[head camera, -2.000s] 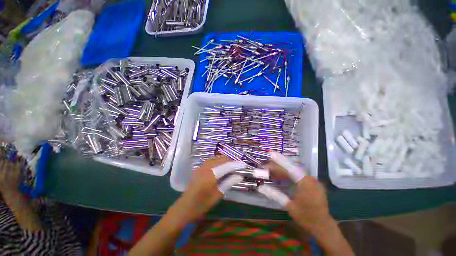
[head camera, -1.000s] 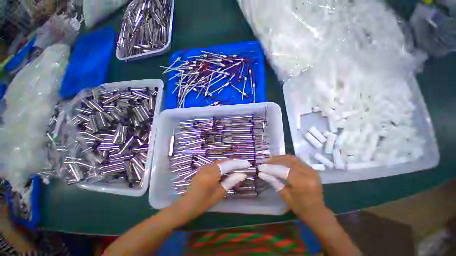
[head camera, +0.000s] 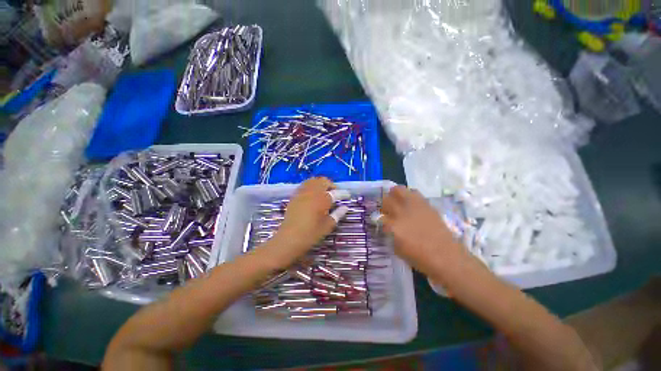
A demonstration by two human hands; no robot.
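Note:
The white center tray [head camera: 319, 332] holds slim silver assembled pieces [head camera: 330, 268], mostly laid roughly parallel, some with reddish-dark parts. My left hand [head camera: 308, 214] is over the tray's far part, its white-cotted fingertips pointing right and down at the pieces. My right hand [head camera: 406, 221] is at the tray's far right, its cotted fingertips facing the left hand across a small gap. Both hands touch or hover over the far rows. The fingers hide what lies under them, so I cannot tell whether either hand grips a piece.
The blue tray [head camera: 250, 167] with thin stems lies behind the center tray. The left tray [head camera: 238, 163] holds silver tubes and an open bag. The right tray [head camera: 605, 253] holds white inserts under a large clear bag [head camera: 464, 65]. A small far tray [head camera: 181, 109] holds silver pieces.
Both hands have moved from the near part of the center tray to its far part. The camera view has shifted, so the trays sit lower in the picture.

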